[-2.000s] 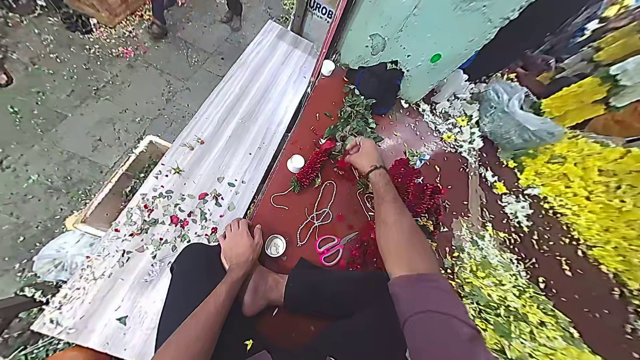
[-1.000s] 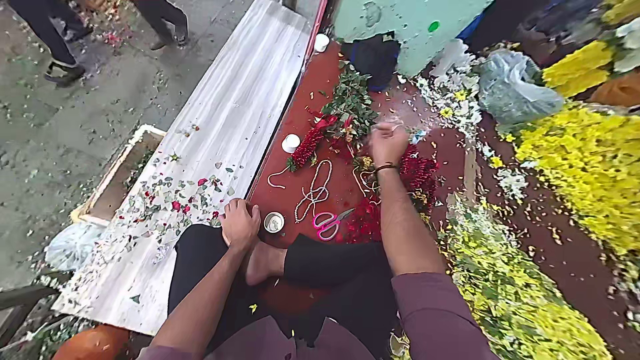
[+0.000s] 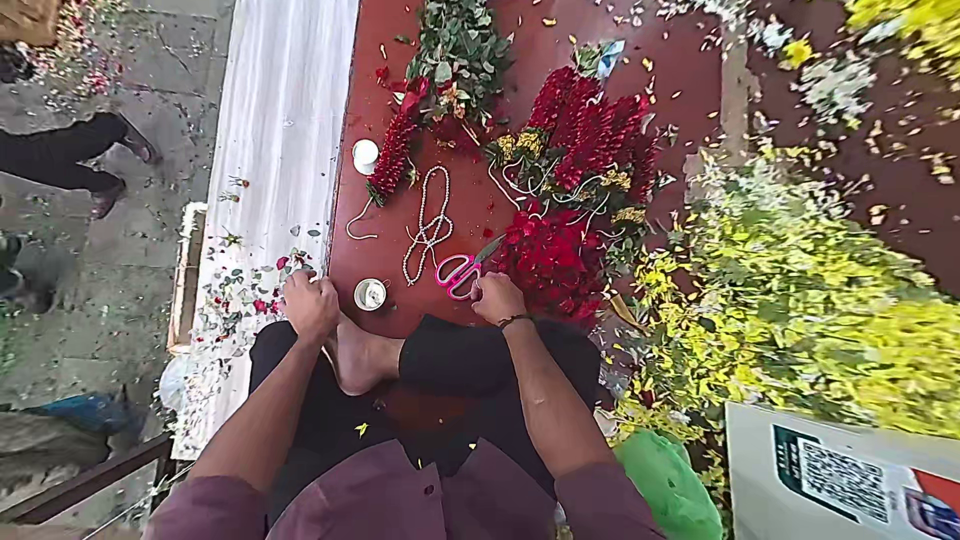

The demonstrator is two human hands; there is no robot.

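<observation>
My left hand (image 3: 310, 306) rests by my bare foot at the edge of the red surface; whether its fingers hold anything is unclear. Close to the pink-handled scissors (image 3: 459, 276), my right hand (image 3: 498, 298) has its fingers curled, their tips partly hidden. A pile of red petals (image 3: 551, 259) lies just beyond it. Further forward are red flower garlands (image 3: 592, 127) with white strings and small yellow flowers. A beaded string (image 3: 429, 232) lies looped left of the scissors. One short red garland (image 3: 391, 154) lies beside a white spool (image 3: 365, 157). A small round container (image 3: 370, 294) is near my left hand.
Green leafy stems (image 3: 457, 60) lie at the far side. On the right spreads a heap of yellow and green flowers (image 3: 750, 322), with a green plastic bag (image 3: 671, 484) and a printed board (image 3: 840, 472) nearer. A white plank (image 3: 277, 112) runs along the left; a person's legs (image 3: 67, 154) show beyond.
My right hand has come back from the garlands to beside the scissors. My left hand stays near my foot. The view has tilted down and shifted.
</observation>
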